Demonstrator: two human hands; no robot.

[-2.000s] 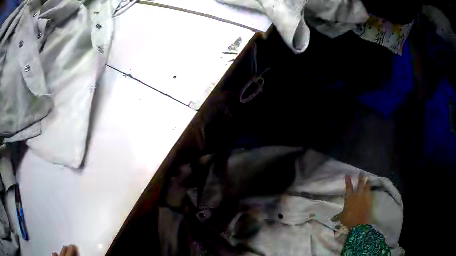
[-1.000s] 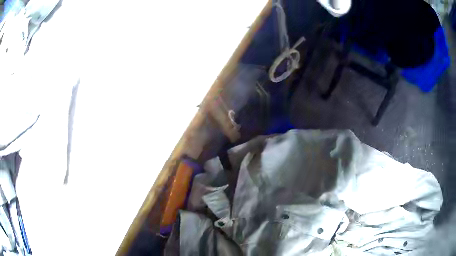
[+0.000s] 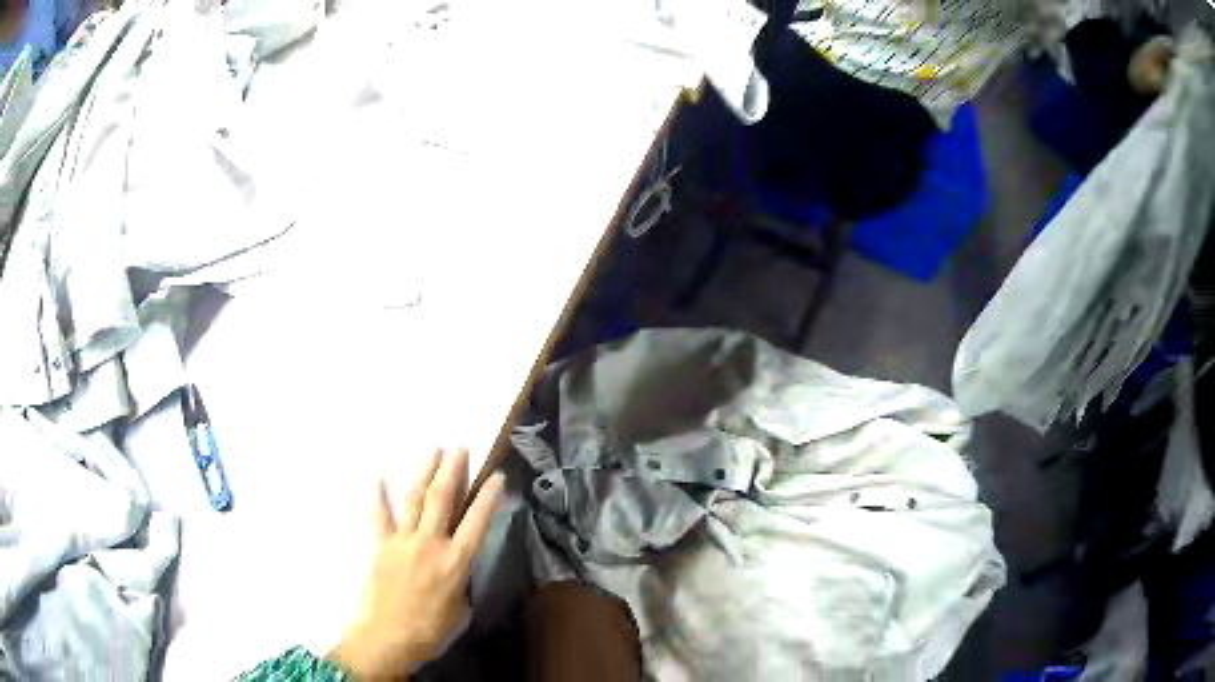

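Note:
My left hand (image 3: 413, 573) reaches in from the lower left, with a green sleeve at the wrist. Its fingers are spread and it holds nothing. It is at the white table's edge, to the left of a pale grey-white garment (image 3: 786, 533). The garment is bunched up below and right of the edge, with dark round buttons on its stitched strips. I cannot make out my right hand. A brown rounded shape (image 3: 582, 633) at the bottom, against the garment, is too unclear to name.
The white table (image 3: 333, 386) bears piled pale garments (image 3: 80, 267) and a blue stick-like tool (image 3: 209, 460) at left. A looped cord (image 3: 649, 209) hangs by its edge. A dark seat-like shape and blue cloth (image 3: 933, 213) are beyond. Pale cloth (image 3: 1093, 293) hangs at right.
My left hand has come into view at the table's edge. My right hand, on the garment two seconds ago, is no longer recognisable. The view has shifted, and pale hanging cloth now shows at right.

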